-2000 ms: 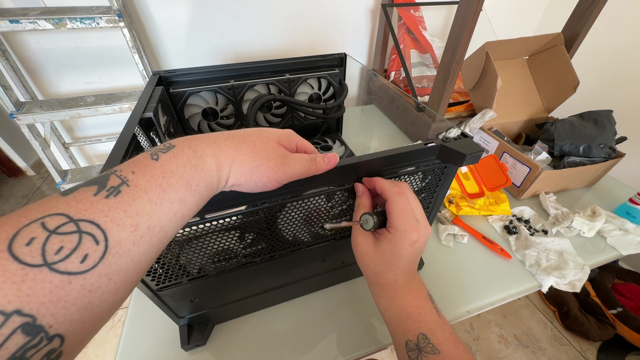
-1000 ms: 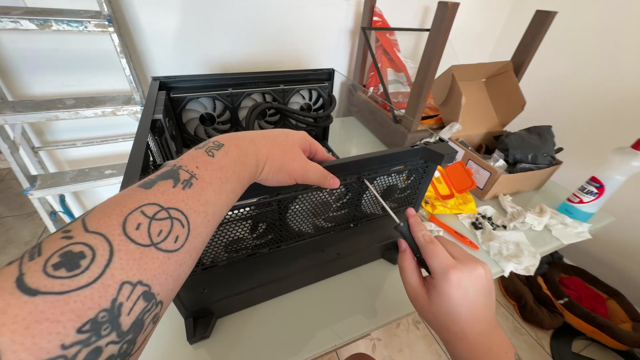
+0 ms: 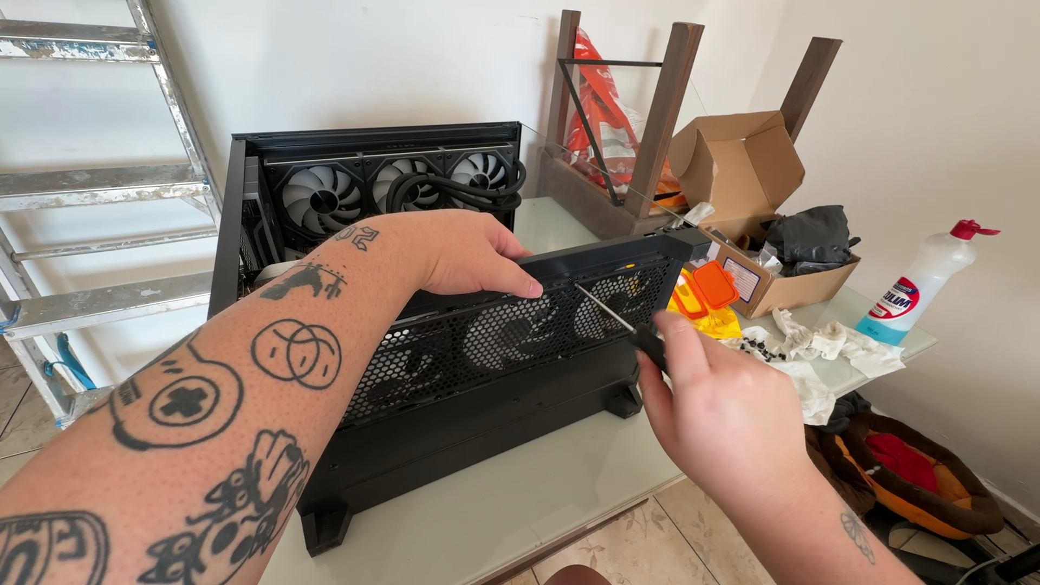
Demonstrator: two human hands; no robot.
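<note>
A black computer case (image 3: 455, 422) lies on the glass tabletop, its perforated panel facing me. Over the case's upper edge rests my left hand (image 3: 471, 253), thumb on the near side and fingers hidden behind. My right hand (image 3: 723, 394) grips the black handle of a screwdriver (image 3: 608, 312). The screwdriver's tip meets the perforated panel near its top, right of my left thumb; whether it sits in a screw cannot be told. Inside the case, several pale-bladed fans (image 3: 322, 200) line the far side, with black tubes (image 3: 455, 191) looped in front.
Right of the case are an open cardboard box (image 3: 800, 284), an orange-lidded yellow wipes pack (image 3: 707, 296), crumpled white tissues (image 3: 845, 341) with small black pieces, and a bottle of blue liquid (image 3: 918, 280). An aluminium ladder (image 3: 106, 191) stands at left. A pet bed (image 3: 918, 471) is on the floor.
My right hand has moved right along the perforated panel with the screwdriver since the earliest frame. My left hand stays on the case's upper edge.
</note>
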